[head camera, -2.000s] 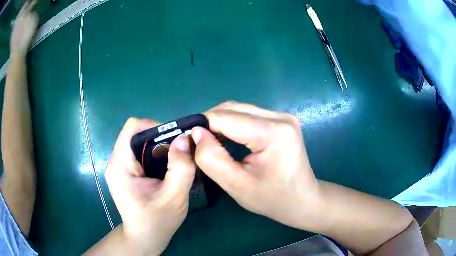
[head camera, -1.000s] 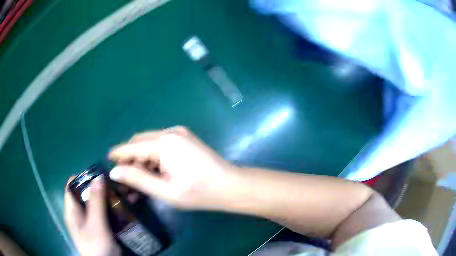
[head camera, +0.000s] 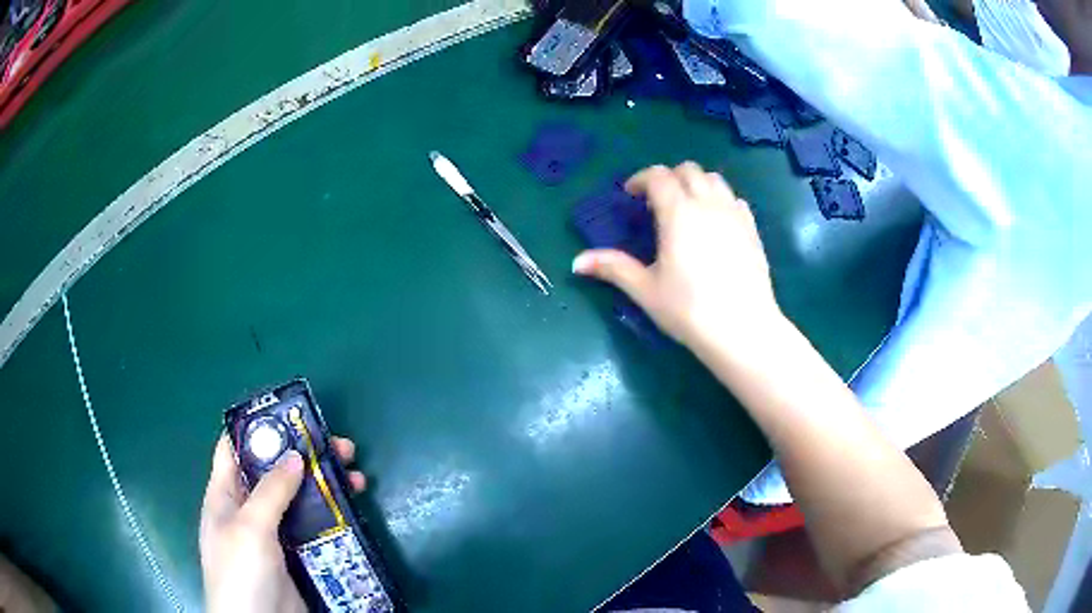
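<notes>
My left hand (head camera: 249, 527) grips an open black phone body (head camera: 314, 497) at lower left, thumb on its face. The phone shows a bright round disc, a yellow-orange flex strip and a silvery-white circuit board at its lower end. My right hand (head camera: 707, 258) is at upper centre with thumb and fingers apart. A dark blue cover plate (head camera: 611, 218) lies between its thumb and fingers, not visibly gripped. Another dark blue plate (head camera: 557, 152) lies just beyond; both look blurred.
Slim tweezers (head camera: 491, 223) lie left of my right hand. A pile of dark plates (head camera: 814, 146) and several phone bodies (head camera: 569, 46) are at the upper right, beside a person's light blue sleeve (head camera: 958, 204). A worn whitish curved rail (head camera: 258, 105) crosses the upper left.
My right hand has left the phone and moved up and right to the dark blue plates. My left hand still holds the phone, now lower left. The view has shifted, showing the pile.
</notes>
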